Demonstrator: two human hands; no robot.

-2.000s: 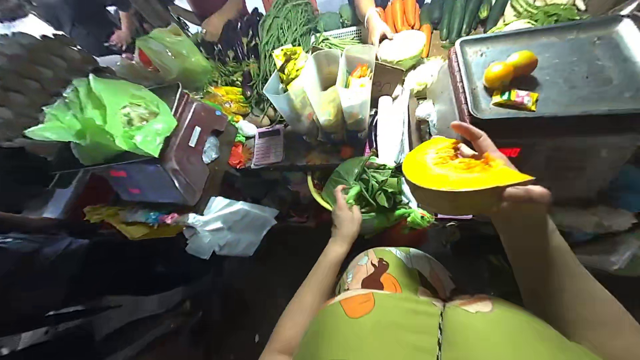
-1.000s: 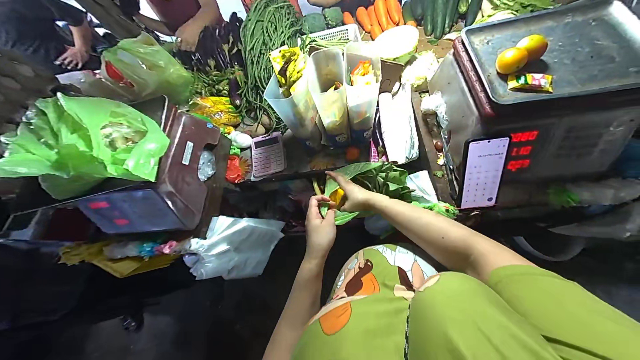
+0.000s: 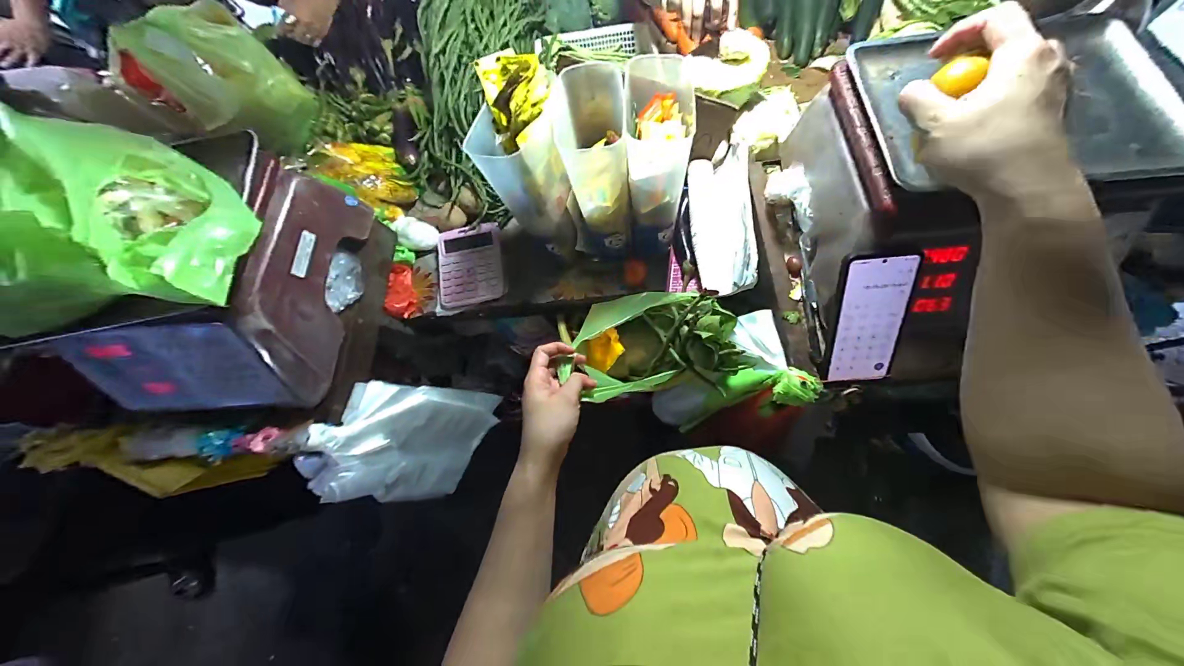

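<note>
My left hand (image 3: pixel 555 393) pinches the rim of a green plastic bag (image 3: pixel 618 313) that hangs open below the counter edge. Leafy greens (image 3: pixel 708 335) and an orange-yellow pumpkin piece (image 3: pixel 606 350) lie inside it. My right hand (image 3: pixel 999 102) is over the metal tray (image 3: pixel 1124 102) of the right-hand scale, its fingers around a small orange-yellow fruit (image 3: pixel 962 76). The second fruit and the small packet are hidden behind that hand. A phone (image 3: pixel 871 319) showing a keypad leans on the scale's front, beside its red digits.
At left, a second scale (image 3: pixel 305 240) bears a green bag of produce (image 3: pixel 148 203). A pink calculator (image 3: pixel 470 266), plastic containers (image 3: pixel 592 148) and long beans (image 3: pixel 472 92) stand ahead. Clear bags (image 3: pixel 398 444) hang below the counter. Other people's hands (image 3: pixel 23 39) show at the top edge.
The cut pumpkin my right hand held two seconds ago is out of that hand, and a pumpkin piece shows in the bag. My right hand has moved from the bag to the fruit on the tray.
</note>
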